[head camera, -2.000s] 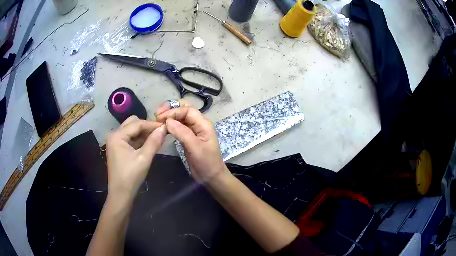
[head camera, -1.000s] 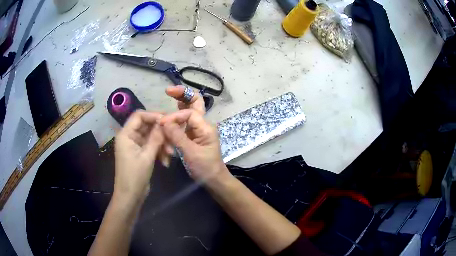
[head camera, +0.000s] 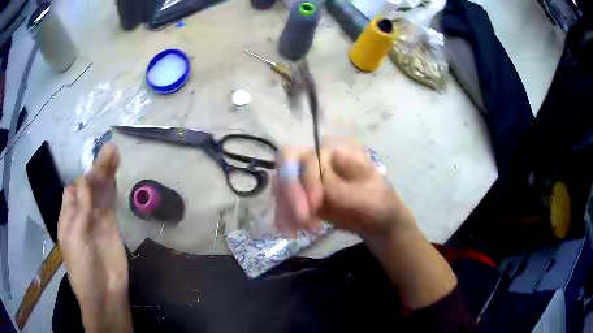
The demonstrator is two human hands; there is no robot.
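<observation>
Dark garment piece (head camera: 188, 293) with a few faint white stitches lies at the bottom. My left hand (head camera: 94, 227) is raised at the left, blurred, with its fingers apart; no held thing shows. My right hand (head camera: 341, 188), also blurred, is closed around a thin dark item (head camera: 315, 114) that sticks up towards the back; I cannot tell what it is. A silvery band (head camera: 290, 170) shows on a right finger. Black shears (head camera: 195, 140) lie between the hands, blades to the left. A dark thread cone with a magenta core (head camera: 170, 203) stands nearer. Needle and thread cannot be made out.
The speckled slab (head camera: 266, 252) lies partly below my right hand. Behind are a blue-rimmed tub (head camera: 168, 71), a small white piece (head camera: 241, 98), a yellow cone (head camera: 372, 45), a grey cone (head camera: 299, 32) and a bag of beige bits (head camera: 419, 58). A ruler (head camera: 39, 286) is at left.
My hands have parted; the left moved left, the right moved right and closed on the thin dark item. The view has shifted, showing more of the table's back.
</observation>
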